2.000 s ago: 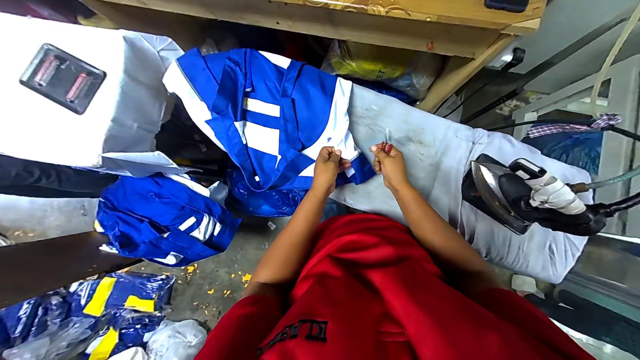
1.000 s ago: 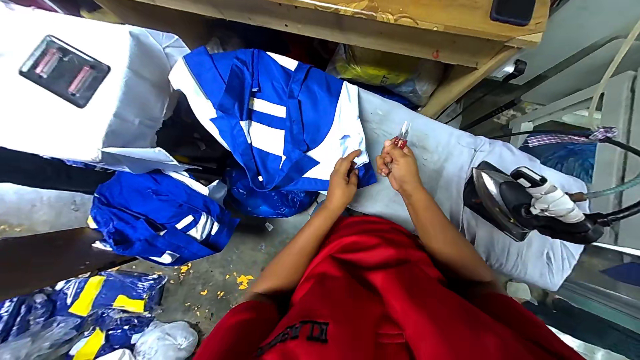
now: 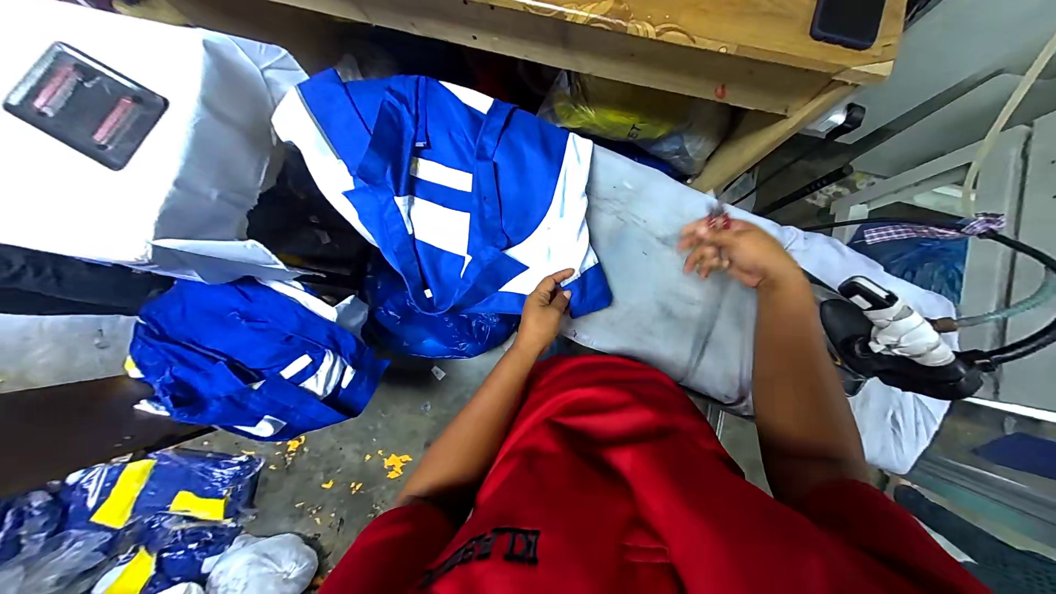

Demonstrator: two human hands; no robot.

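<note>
A blue and white fabric bag with long blue straps lies on the left part of a padded grey ironing board. At its lower right corner my left hand pinches the fabric edge between thumb and fingers. My right hand is raised over the board to the right of the bag, fingers curled around a small red-handled tool; its tip is blurred, so its kind cannot be told. A black steam iron with a white-wrapped handle rests on the board's right end, beside my right forearm.
Another blue and white bag hangs at the left. A white cloth-covered surface carries a black tray. A wooden table with a phone borders the far side. Plastic-wrapped goods lie lower left. Hoses run from the iron.
My right hand has moved right, away from the bag, with the red-handled tool. My left hand stays by the bag's lower corner.
</note>
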